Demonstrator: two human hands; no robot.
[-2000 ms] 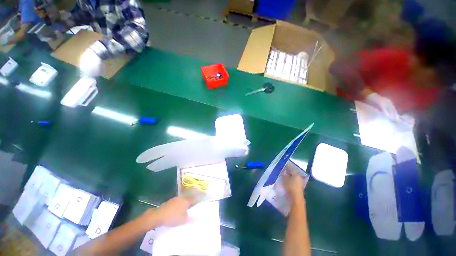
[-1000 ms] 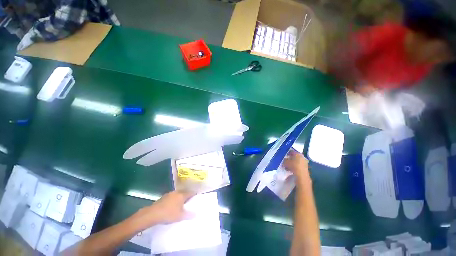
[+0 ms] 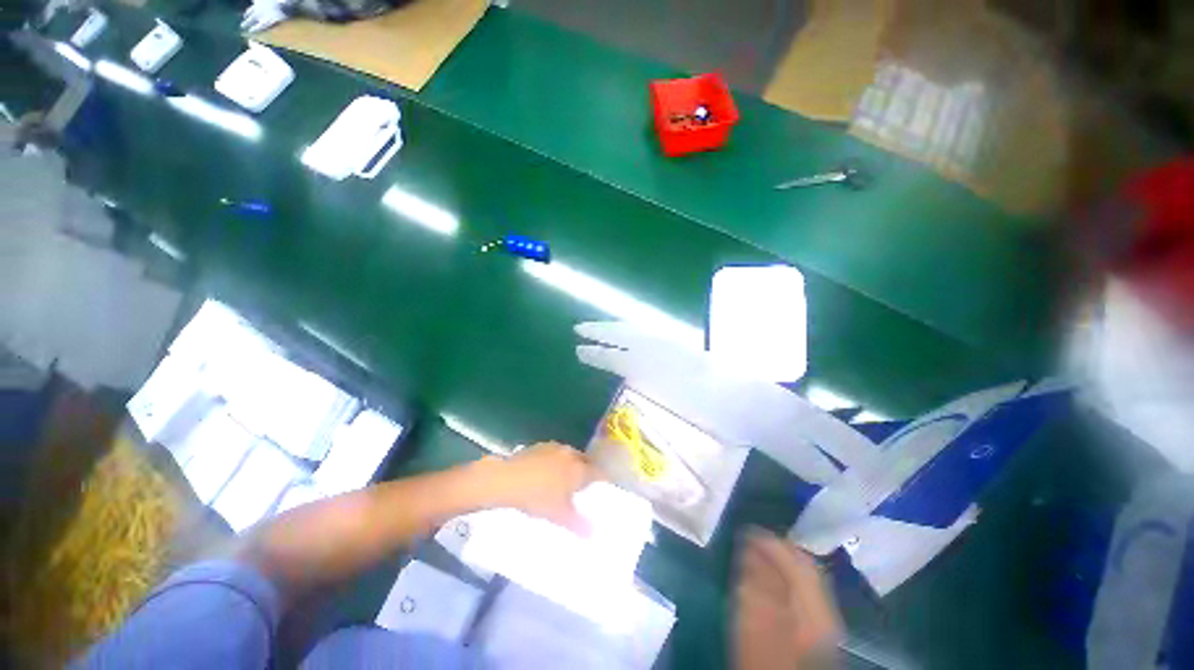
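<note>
My left hand (image 3: 550,482) lies on the white sheets (image 3: 563,556) in front of me; whether its fingers grip a sheet is unclear. An open carton with a white inside (image 3: 687,504) stands just beyond it, holding a yellow cable coil (image 3: 638,445), with its flaps (image 3: 733,406) spread behind. My right hand (image 3: 783,602) is blurred, low and right of this carton, apparently open and empty. A second blue-and-white carton (image 3: 969,458) stands open beyond it.
White packets (image 3: 242,432) fill a tray at left, beside yellow cables (image 3: 111,563). White devices (image 3: 757,325), a blue marker-like stick (image 3: 526,247), a red bin (image 3: 694,115) and scissors (image 3: 825,176) lie farther off. A blurred person in red (image 3: 1165,236) is at right.
The view has swung, shifting the line's items rightward. My right hand has come away from the second carton, back towards me. My left hand remains at the white sheets.
</note>
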